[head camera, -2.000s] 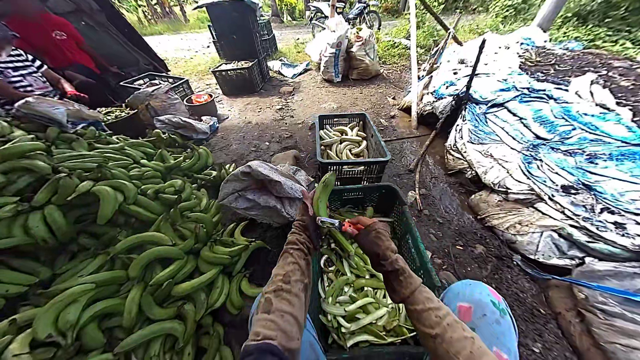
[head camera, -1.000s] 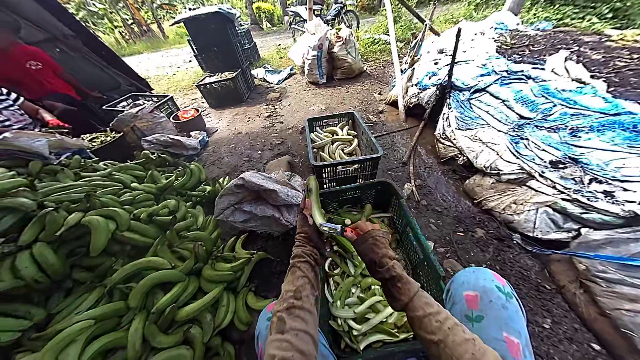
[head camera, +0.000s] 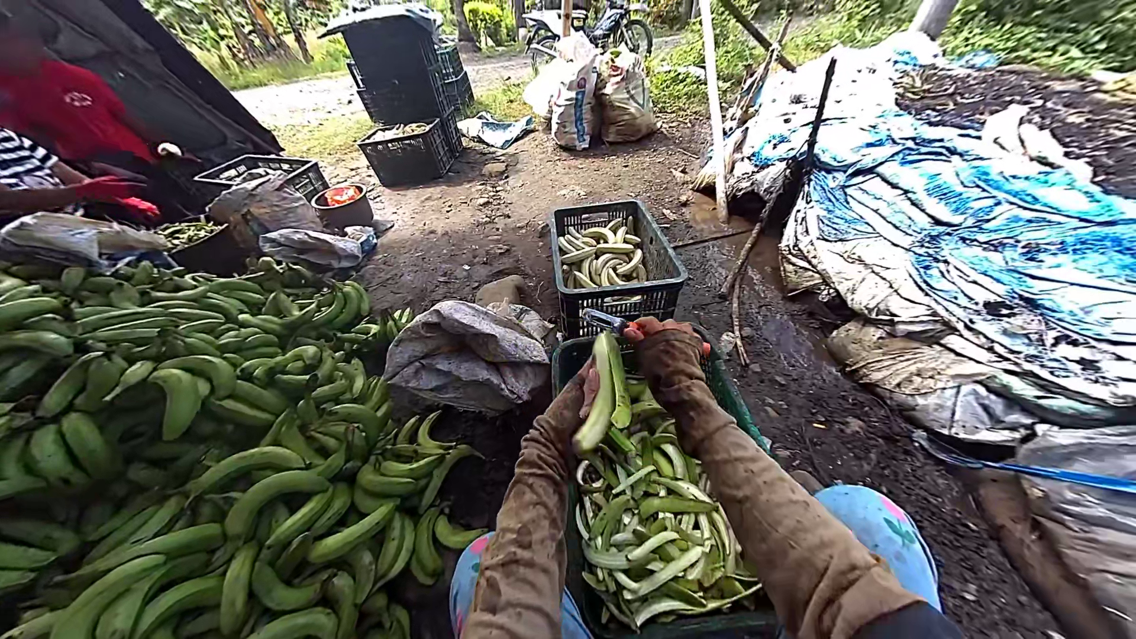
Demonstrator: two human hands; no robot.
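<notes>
My left hand (head camera: 587,390) holds a partly peeled green plantain (head camera: 600,395) upright above a dark green plastic crate (head camera: 735,399). A strip of green peel (head camera: 619,382) stands loose along the fruit's right side. My right hand (head camera: 666,342) is closed on the orange handle of a metal-headed peeler (head camera: 605,319), whose head lies at the plantain's top end. Beneath both hands, green and pale peels (head camera: 661,532) fill much of the crate. Just beyond stands a second crate (head camera: 652,286) with peeled plantains (head camera: 605,253) in it.
A large heap of green plantains (head camera: 266,497) spreads at the left, beside a crumpled sack (head camera: 466,355). Two people sit at the upper left, one in red gloves (head camera: 115,191), near a crate (head camera: 306,177) and a bucket (head camera: 343,209). Tarpaulin (head camera: 958,266) covers the right side.
My right hand and the peeler have moved up to the plantain's far end. A long peel strip now stands away from the fruit, and pale flesh shows.
</notes>
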